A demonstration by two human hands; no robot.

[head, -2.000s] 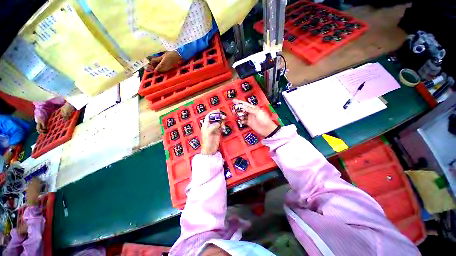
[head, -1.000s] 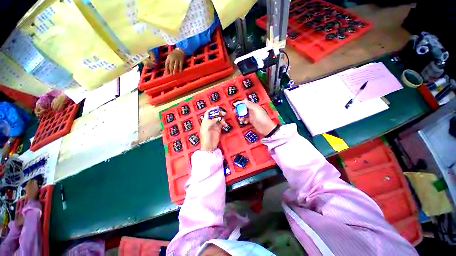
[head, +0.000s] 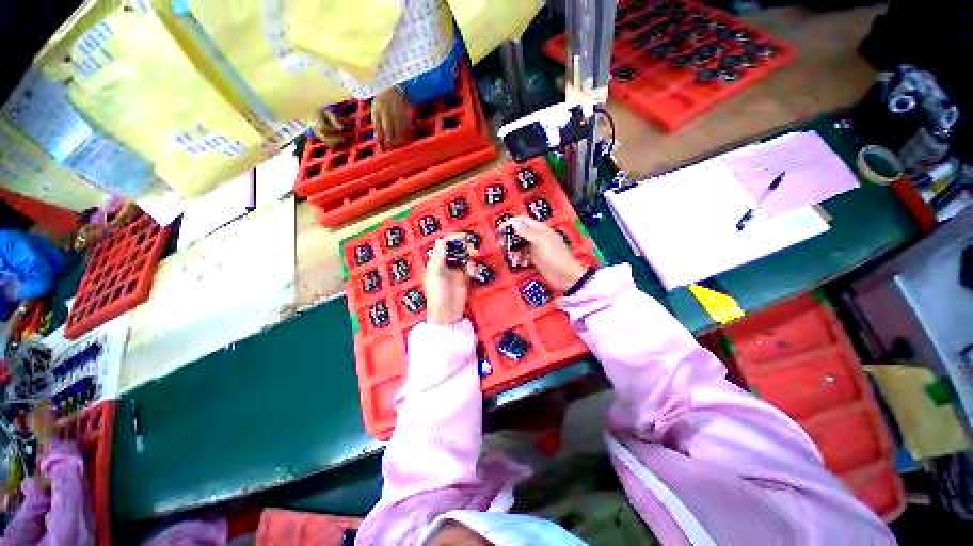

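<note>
The red compartment tray lies in front of me, with small black electronic units in many of its pockets. My left hand holds one small dark unit at its fingertips, above the tray's middle. My right hand holds another dark unit just right of it, also above the tray. The two units are apart. Fingers partly hide both units and the pockets below them. Single units lie in the lower pockets, one of them near the front edge.
The post-mounted device on its metal post stands at the tray's upper right. Stacked red trays are behind, with another person's hands over them. Papers with a pen lie right. Yellowish sheets hang upper left.
Both held units are turned in the fingers and now show dark faces; the right one showed a pale bluish face before. My hands stay nearly in place. The other person's hands moved over the stacked trays.
</note>
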